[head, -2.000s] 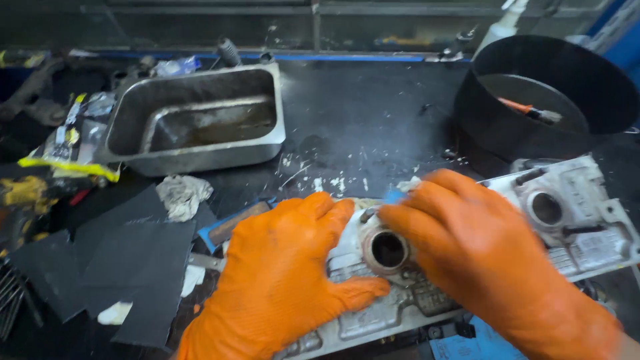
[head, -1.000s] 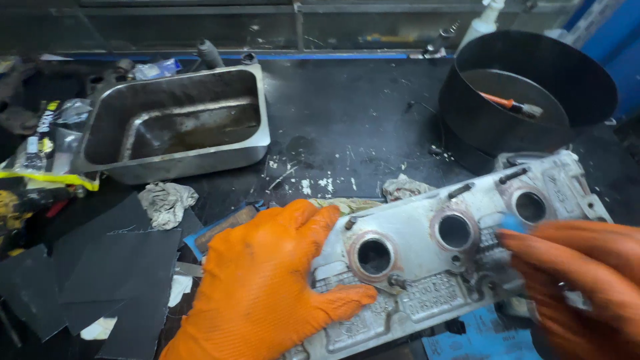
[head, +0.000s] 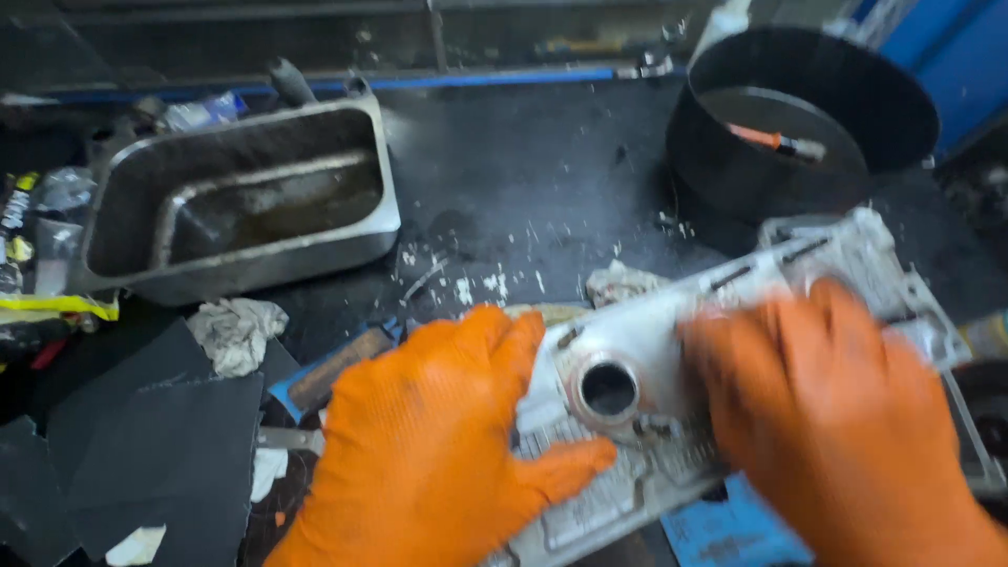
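Observation:
A cast metal engine valve cover (head: pixel 614 323) with round, raised ports lies slantwise across the lower right. My left hand (head: pixel 433 441), in an orange glove, grips its left end, the thumb on the ribbed face beside a port and the fingers over the upper edge. My right hand (head: pixel 827 409), also gloved in orange and blurred by motion, bends over the middle and right part of the cover. Its fingertips are at the surface and hide another port; whatever they may hold is hidden. Blue abrasive-like sheet (head: pixel 732 528) lies below the cover.
A metal pan (head: pixel 315 252) with dark liquid stands at the upper left. A round black tub (head: pixel 709 173) at the upper right holds an orange-handled brush (head: pixel 776 142). Crumpled rags (head: pixel 236 335), black sheets (head: pixel 157 433), a blue-wrapped block (head: pixel 339 374) and plastic packets (head: pixel 59 244) lie left.
My right hand has moved left from the cover's right-hand port to its middle. The small blue piece seen at its fingertips earlier is out of sight. My left hand keeps its place on the cover.

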